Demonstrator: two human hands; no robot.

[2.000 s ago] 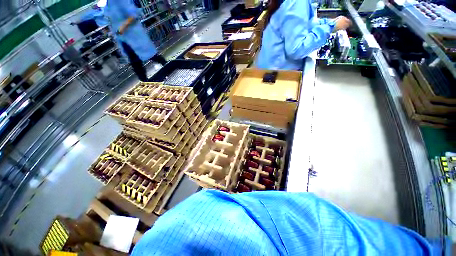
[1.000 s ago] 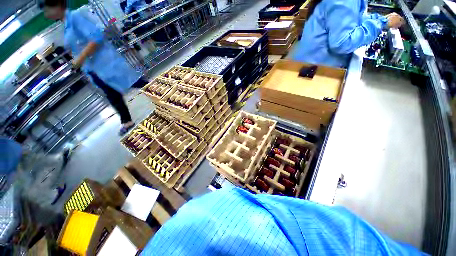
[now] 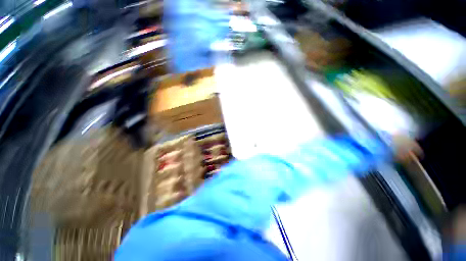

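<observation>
The frame is strongly blurred. My left arm in its blue sleeve reaches across to the right, and my left hand (image 3: 408, 148) is at the near end of a narrow brown carton or tray (image 3: 430, 186) beside the rail. Whether the hand holds anything is unclear. A skin-toned blur with some blue below it, apparently my right hand (image 3: 456, 229), is cut off by the right edge; its fingers cannot be made out.
The pale line surface (image 3: 265, 107) runs away from me beside the metal rail. Left of it are a brown carton (image 3: 186, 109), divided trays with reddish coils (image 3: 168, 165) and stacked tan trays (image 3: 92, 173). A person in blue (image 3: 194, 35) stands beyond, near a board.
The view has swung right and blurred. My left arm now stretches over the line, and its hand has come into view. The right-hand blur has appeared at the edge. The walking person is no longer distinguishable.
</observation>
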